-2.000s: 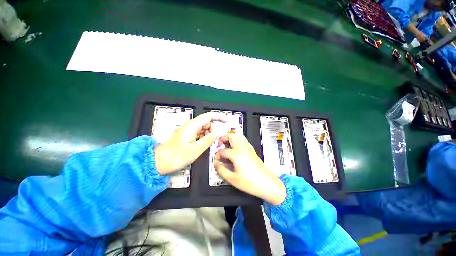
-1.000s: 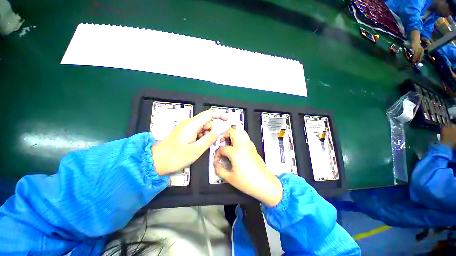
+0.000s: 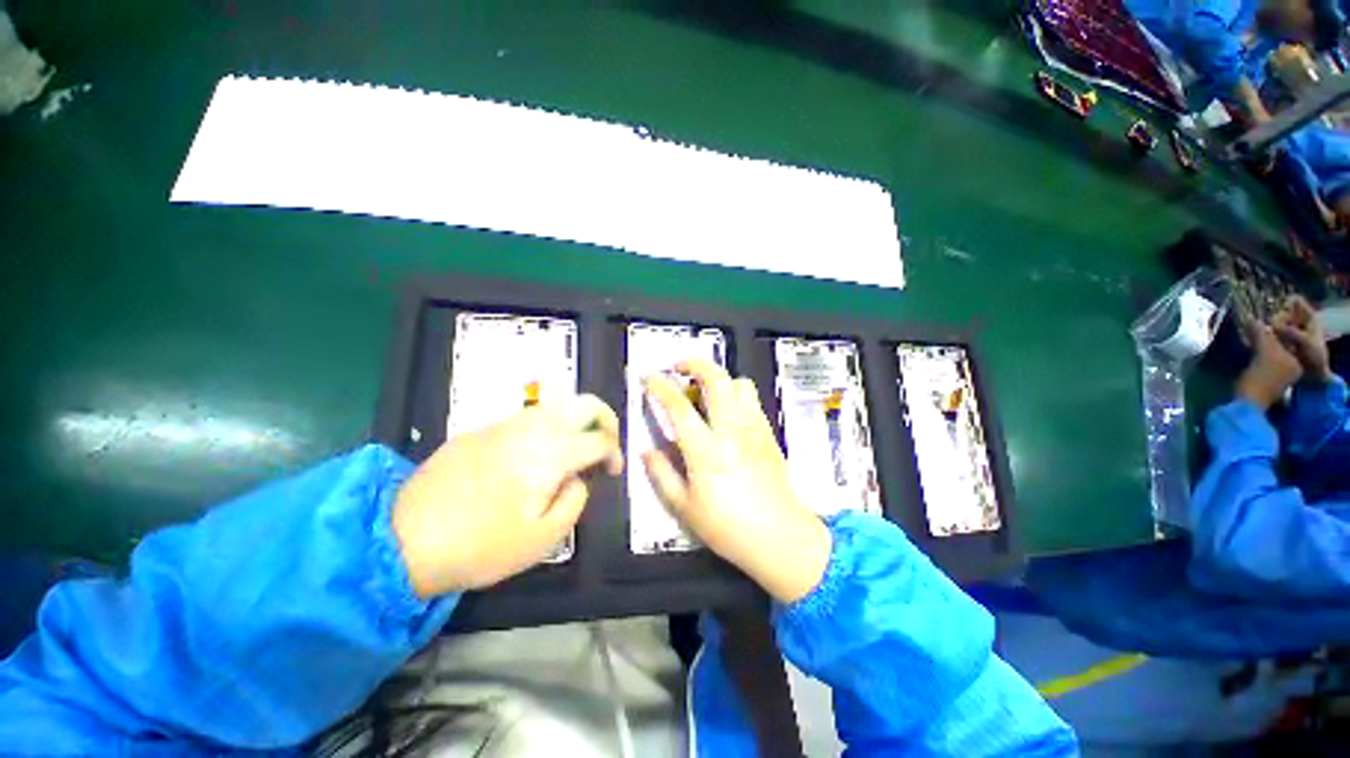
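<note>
A black assembly tray (image 3: 592, 555) holds several silver-white phone screen assemblies in separate slots. My right hand (image 3: 733, 459) is over the second unit from the left (image 3: 652, 511), its fingertips at the unit's upper part beside an orange flex cable. My left hand (image 3: 511, 489) is over the lower part of the leftmost unit (image 3: 511, 348), fingers curled towards the bar between the slots. Whether either hand pinches a small piece cannot be seen. The third unit (image 3: 817, 370) and the rightmost unit (image 3: 948, 444) lie uncovered, each with an orange flex cable.
White toothed-edge sheets (image 3: 548, 178) lie beyond the tray on the green bench mat (image 3: 296, 341). At the right are a clear plastic bag (image 3: 1170, 400), a neighbour's dark tray (image 3: 1244, 282) and a person's hands (image 3: 1281, 353). Red-patterned parts (image 3: 1103, 52) lie at the upper right.
My left hand has moved left and down, away from my right hand, uncovering more of the second unit and the leftmost unit's flex cable. My right fingers have spread over the second unit.
</note>
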